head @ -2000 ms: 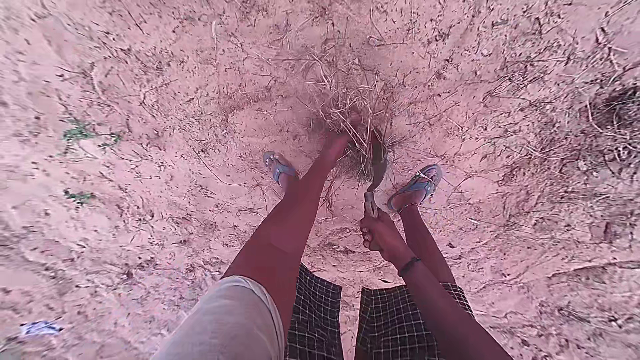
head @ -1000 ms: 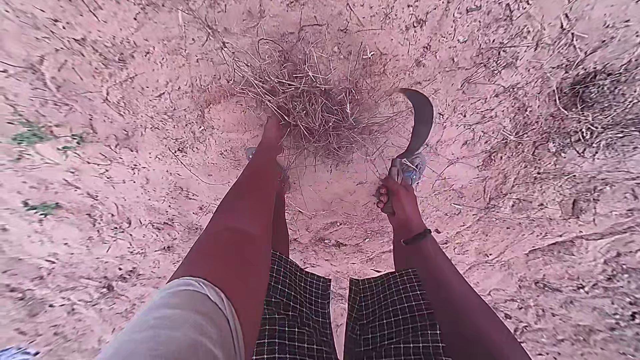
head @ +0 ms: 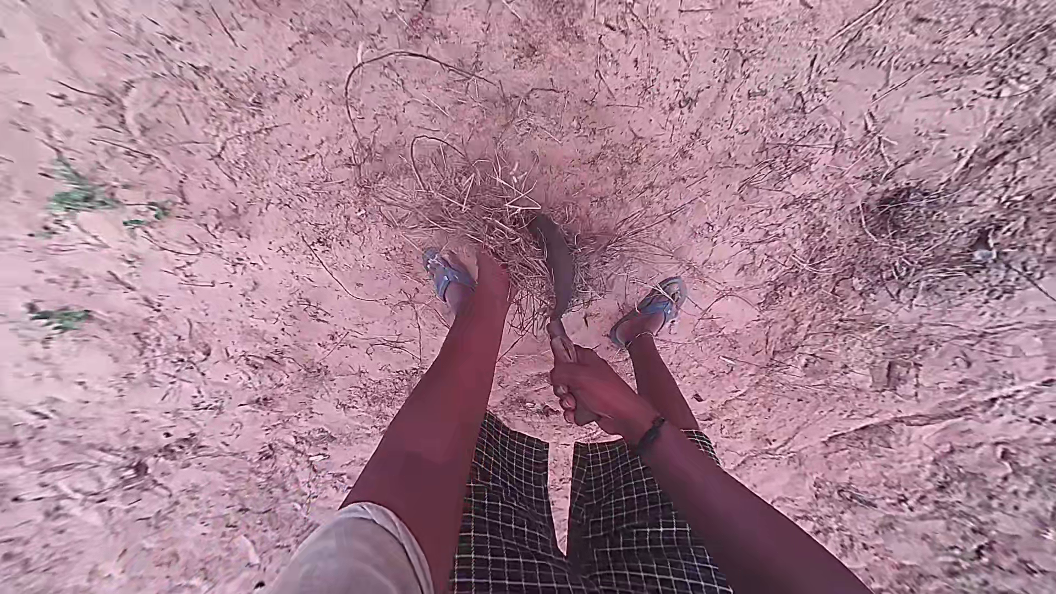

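Observation:
My right hand (head: 592, 388) is closed around the handle of a sickle (head: 556, 262) with a broad curved blade. The blade points away from me and lies against the right part of a clump of dry grass (head: 487, 206) on the ground. My left hand (head: 493, 272) reaches down to the near side of that clump, between my feet. Its fingers are mostly hidden by the stems, so whether they grip any cannot be told. A dark band circles my right wrist.
My feet in blue sandals stand on either side, the left sandal (head: 445, 274) and the right sandal (head: 656, 307). Small green plants (head: 78, 194) grow at the left. A darker tuft of dry plants (head: 903, 210) lies at the right. Reddish soil with scattered twigs surrounds them.
One second ago the sickle was apart from the clump, its blade over the ground at the right. Now the blade is against the clump's right part. The right hand has moved left, nearer the left hand.

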